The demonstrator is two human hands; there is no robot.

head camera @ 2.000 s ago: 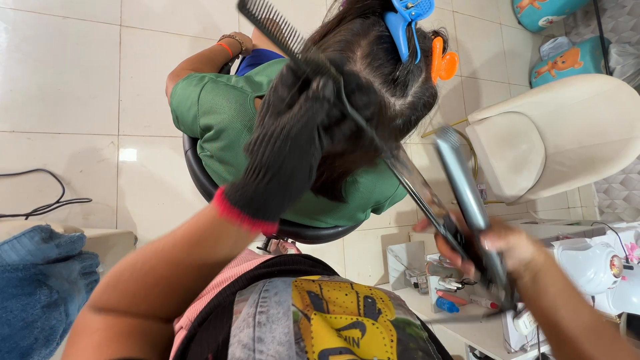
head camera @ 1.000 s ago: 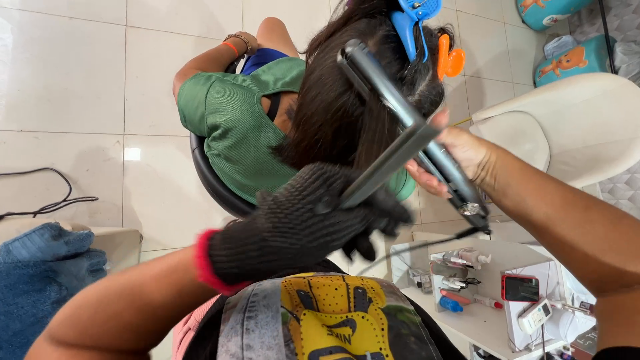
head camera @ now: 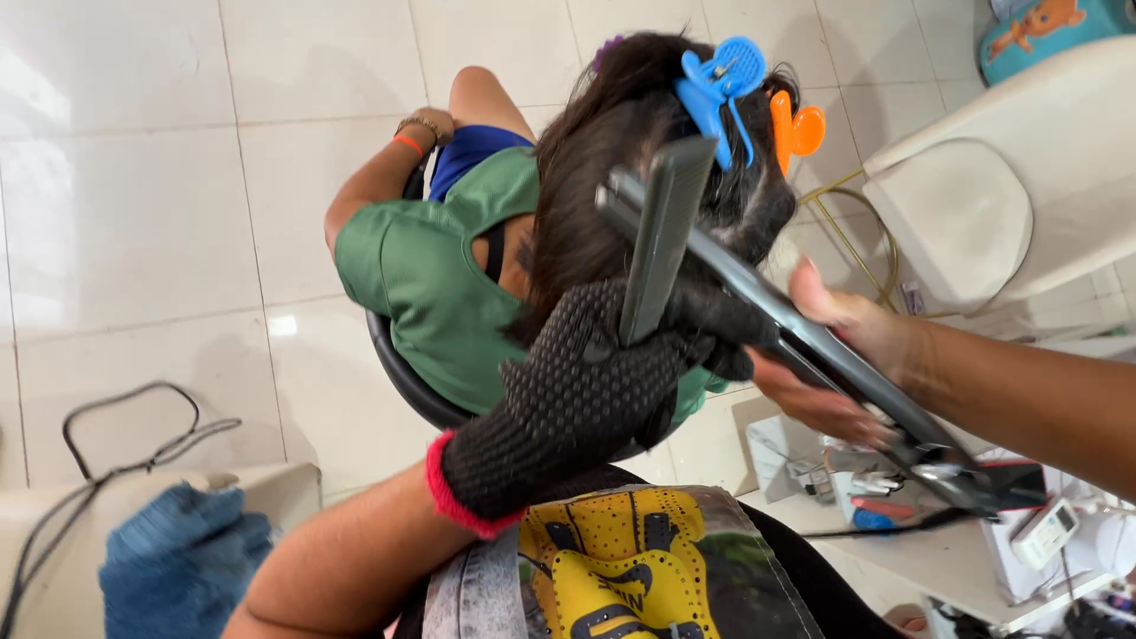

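Observation:
My left hand (head camera: 577,399), in a black dotted knit glove with a red cuff, holds a dark comb (head camera: 666,231) that points up over the dark hair (head camera: 586,195) of a seated person in a green shirt (head camera: 426,266). Bare, my right hand (head camera: 843,355) is closed around the handle of a grey hair straightener (head camera: 763,293). Its plates look slightly apart, and their far end lies behind the comb, over the hair. The gloved fingers are beside the plates; whether they touch is unclear. A blue hair clip (head camera: 723,98) and an orange hair clip (head camera: 794,133) hold hair up.
A cream chair (head camera: 1021,177) stands at the right. Below it, a white shelf (head camera: 941,559) bears small items and a white remote control (head camera: 1045,532). Blue denim (head camera: 182,559) and a black cable (head camera: 133,466) lie on a cream seat (head camera: 293,484) at lower left.
The gloved hand and comb have moved up to the hair from near my waist. Two seconds ago the straightener was held lower, to the right of the head; now it is over the hair.

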